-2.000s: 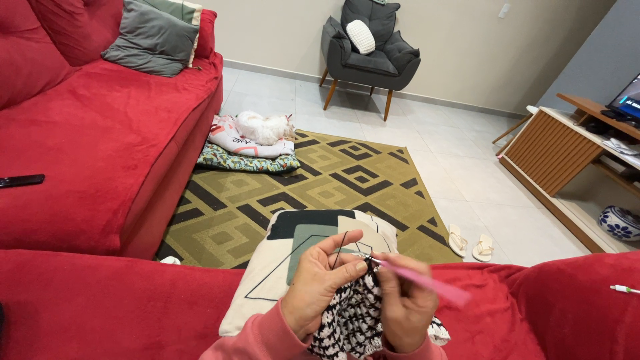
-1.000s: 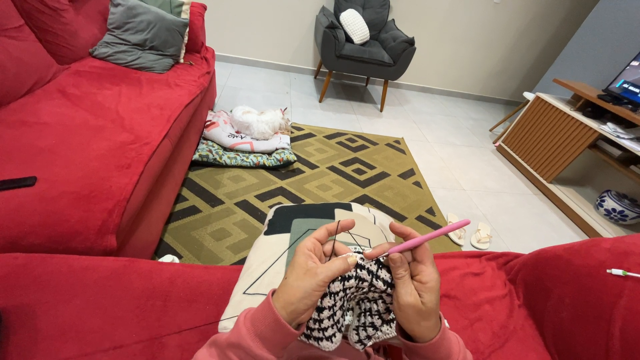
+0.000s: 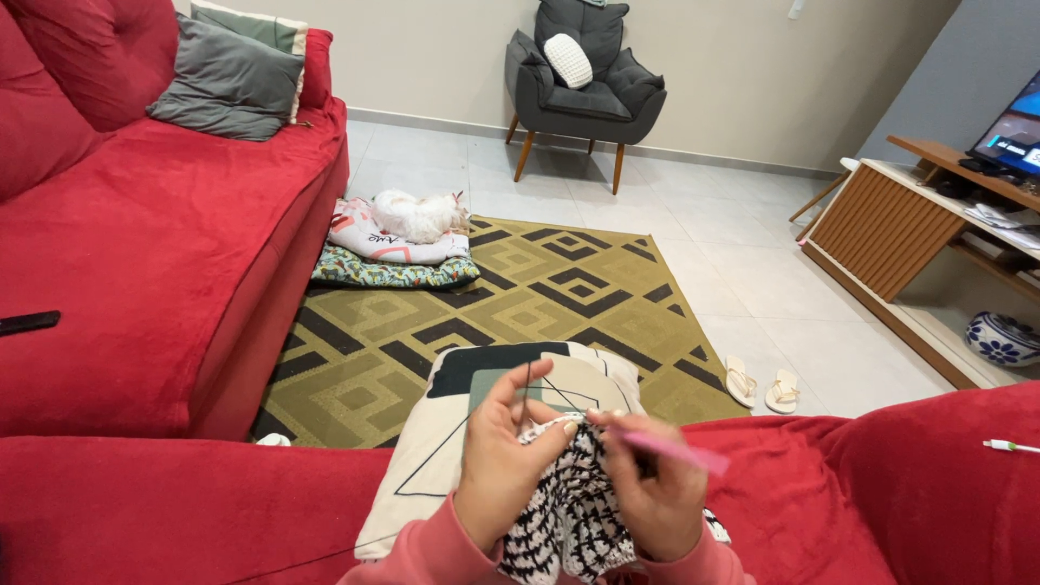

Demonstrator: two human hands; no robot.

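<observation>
A black and white crocheted piece [image 3: 561,508] hangs between my hands above a patterned cushion [image 3: 410,487]. My left hand [image 3: 508,455] pinches its top edge between thumb and fingers, and dark yarn [image 3: 528,390] runs over the raised index finger. In my right hand [image 3: 656,483] is a pink crochet hook [image 3: 678,452], blurred, its handle pointing right; the hook's tip is hidden at the stitches. The fingers of my right hand also touch the upper edge of the piece. A strand of dark yarn trails off to the lower left.
Red sofa sections [image 3: 146,268] lie left and around me. A white dog [image 3: 416,215] rests on stacked pet cushions [image 3: 398,268] by a patterned rug [image 3: 520,301]. Beyond are a grey armchair [image 3: 589,101], flip-flops [image 3: 782,392] and a wooden TV stand [image 3: 902,231]. A white cable end [image 3: 1011,445] lies right.
The pink hook's handle has tipped from pointing up and right to pointing down and right. My left hand still holds the crocheted piece.
</observation>
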